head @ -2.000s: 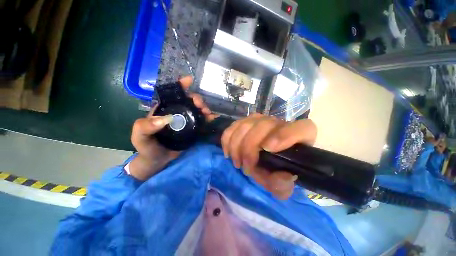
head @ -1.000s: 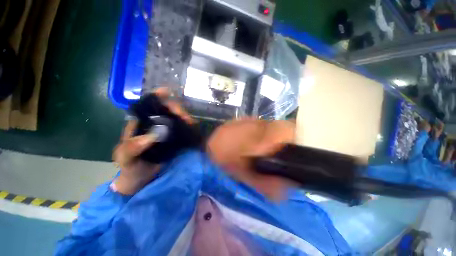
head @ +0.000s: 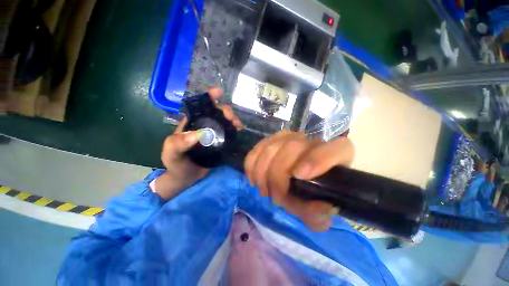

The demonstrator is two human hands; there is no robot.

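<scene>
My left hand [head: 181, 153] holds a round black earcup housing [head: 211, 149], with the thumb beside the pale disc at its centre and fingers behind it. The housing's short arm points up. My right hand [head: 298, 173] is wrapped around the front of a thick black electric screwdriver [head: 371, 198], which lies nearly level and points left at the housing's right side. A cable leaves its rear end at the right. The bit and any screw are hidden by my fingers, so I cannot tell if the bit touches the housing.
Ahead stand a blue tray [head: 159, 84], a speckled grey mat [head: 215, 56] and a silver screw feeder [head: 290, 70]. A clear plastic bag [head: 340, 92] and a tan cardboard sheet [head: 396, 128] are right of the feeder. Brown cardboard with black parts is at left; another person's blue sleeve shows far right.
The view shifted and blurred a second ago, then swung back. Both hands still hold the housing and screwdriver in much the same pose.
</scene>
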